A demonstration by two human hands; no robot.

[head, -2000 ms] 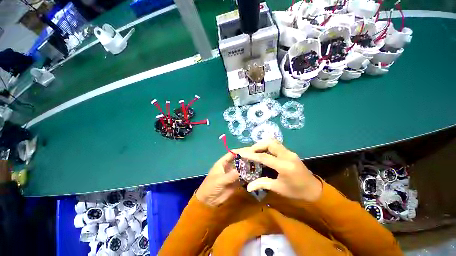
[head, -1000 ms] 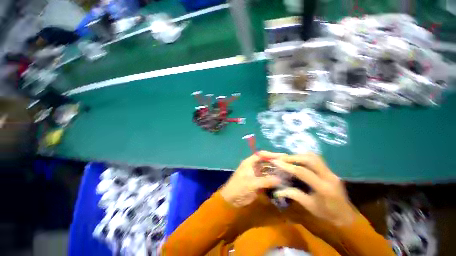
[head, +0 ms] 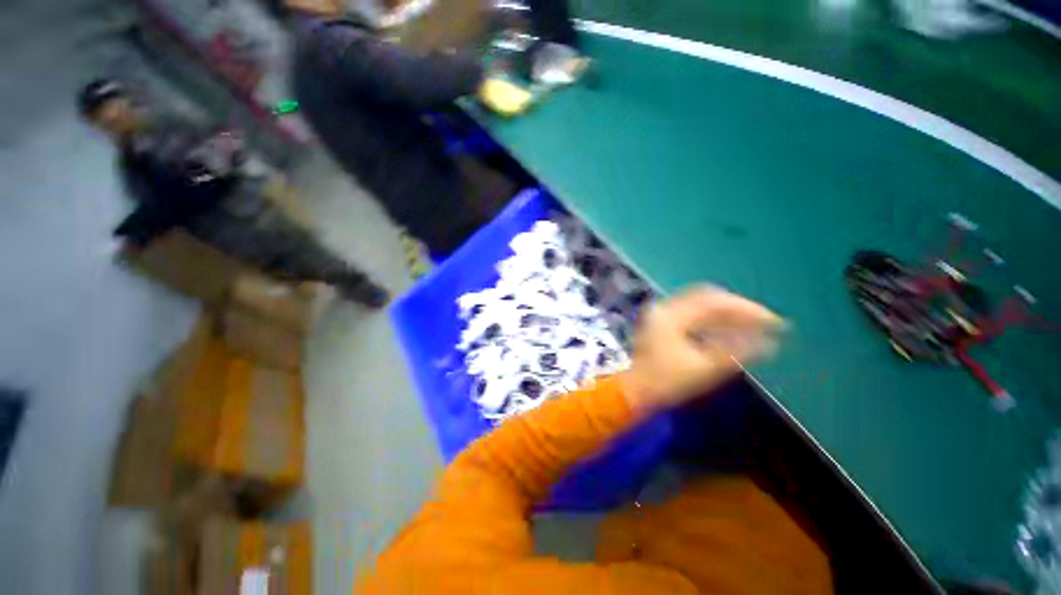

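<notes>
My left hand is blurred at the bench edge, its fingers bent; I cannot tell if it holds anything. My right hand is not in view. White round shells with dark openings fill a deep blue bin left of my left hand. A pile of dark circuit boards with red wires and white plugs lies on the green bench at the right. Clear rings show, cut off, at the right edge.
A person in dark clothes works at the bench's far left end near a yellow thing. Another person is farther left. Brown cardboard boxes stand on the floor at left.
The view has swung left to the blue bin. My hands, earlier together around a board with a red wire, are apart; my right hand and that board are out of view.
</notes>
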